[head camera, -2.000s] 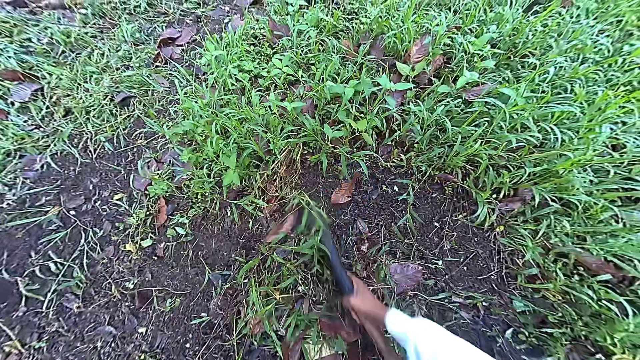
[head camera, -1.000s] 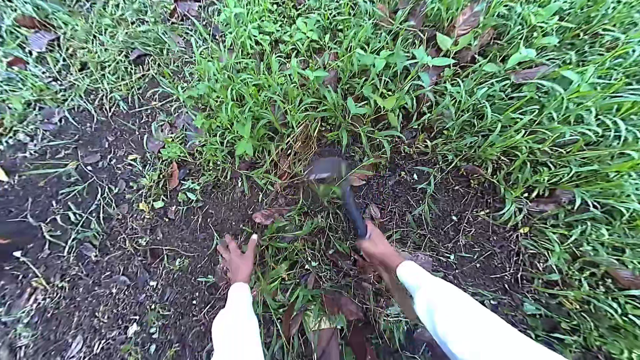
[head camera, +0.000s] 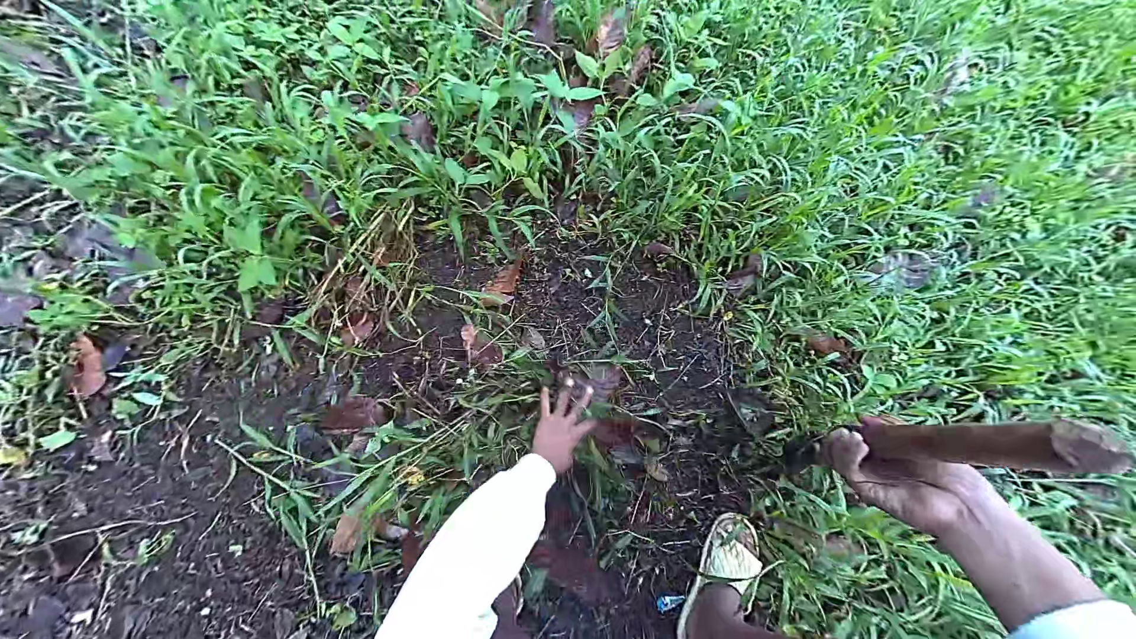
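My left hand (head camera: 561, 432), in a white sleeve, is spread over loose cut grass (head camera: 461, 417) and brown dead leaves on dark soil. Nothing is held in it. At the right, my right hand (head camera: 905, 484) grips the wooden handle (head camera: 994, 445) of a hand tool, whose thick end points right. The dark part (head camera: 801, 454) of the tool shows just left of my fingers; its blade cannot be made out among the grass.
Dense green grass (head camera: 932, 204) covers the right and far side. Bare dark soil (head camera: 151, 532) lies at the lower left. A foot in a light slipper (head camera: 732, 559) stands at the bottom, with a small blue-and-white scrap (head camera: 669, 603) beside it.
My right hand has moved right with the tool, away from the soil patch where it was a second ago. My left hand, out of view two seconds ago, has moved right onto the loose grass.
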